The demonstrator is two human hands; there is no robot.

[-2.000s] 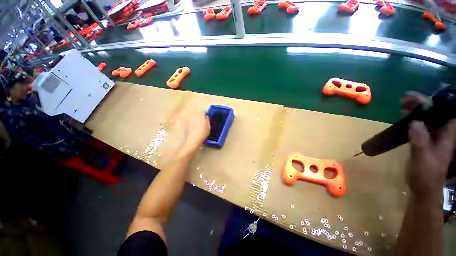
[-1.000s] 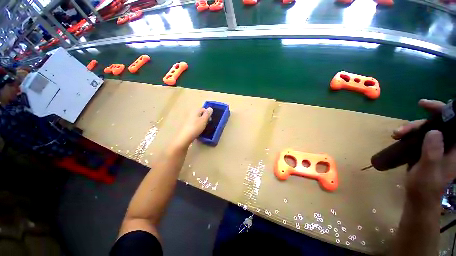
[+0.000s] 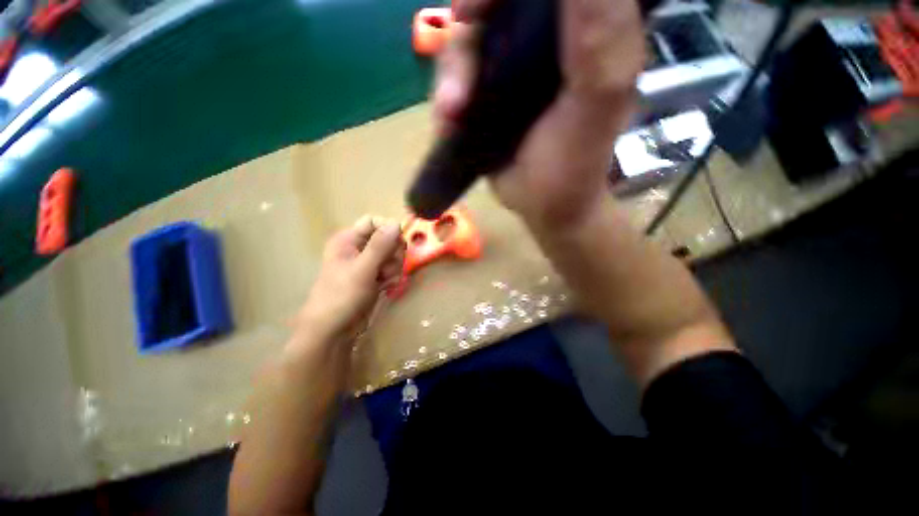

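My right hand (image 3: pixel 564 131) is closed around the black electric screwdriver (image 3: pixel 494 111), whose nose points down and left over the orange housing. The orange housing (image 3: pixel 461 238) lies on the cardboard-covered bench, its left end partly behind my left fingers. My left hand (image 3: pixel 358 267) is at that left end, with fingertips pinched close to the screwdriver's nose. Whether it holds a screw or grips the housing cannot be made out. The bit tip is hidden or blurred. The blue parts bin (image 3: pixel 217 287) stands to the left with dark contents.
Small pale rings (image 3: pixel 494 317) lie along the bench's near edge. The green conveyor belt (image 3: pixel 252 101) runs behind, with orange housings on it. White-and-black feeders (image 3: pixel 680 60) stand at the right, with a black cable (image 3: pixel 705 161) crossing in front of them.
The view has swung right. My left hand has left the blue bin and come to the housing. My right hand has brought the screwdriver over the housing's left end.
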